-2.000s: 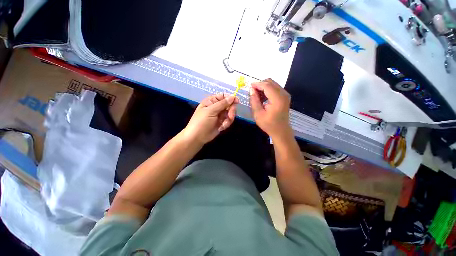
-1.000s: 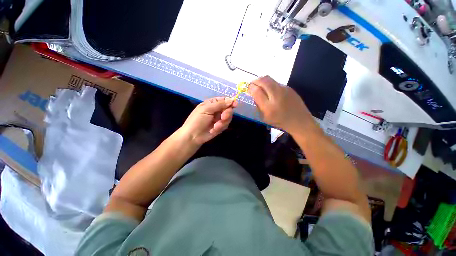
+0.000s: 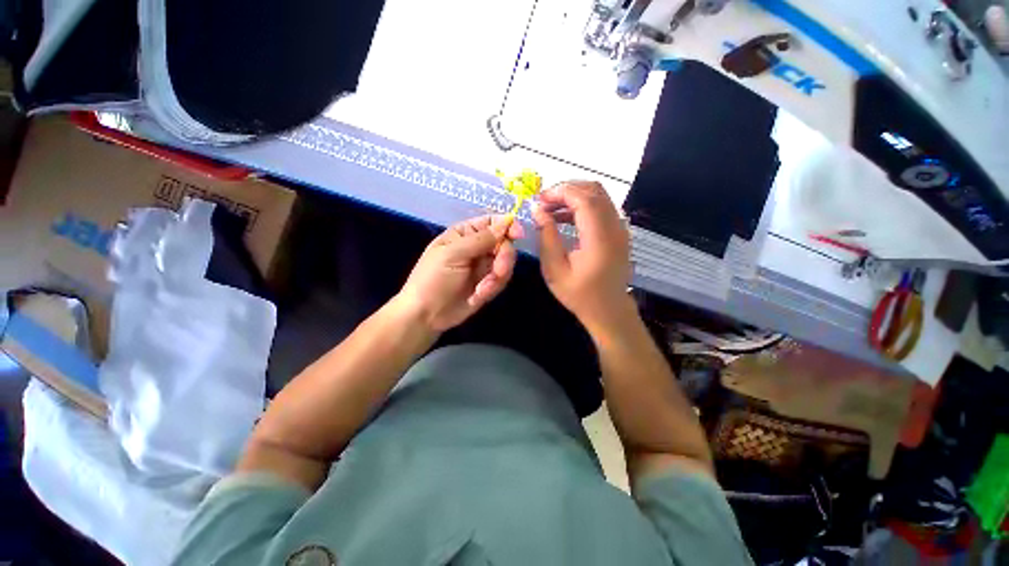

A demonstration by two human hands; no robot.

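A small knotted bright yellow cord stands up from my left fingertips, in front of the machine bed's ruled edge. My left hand pinches its lower end between thumb and finger. My right hand is just right of the yellow knot with fingers curled; its fingertips are at the knot's edge, and I cannot tell whether they grip it. A stack of black cut pieces lies on the bed right of my hands. The black garment panels are stacked at the left.
The machine's presser foot area is beyond my hands, under the white head. Red-orange handled snips lie at the bed's right end. A brown carton and silvery-white cloth are at the lower left.
My right hand has come back from reaching over the yellow cord to its right side. The yellow knot shows larger and looser. My left hand still pinches the cord.
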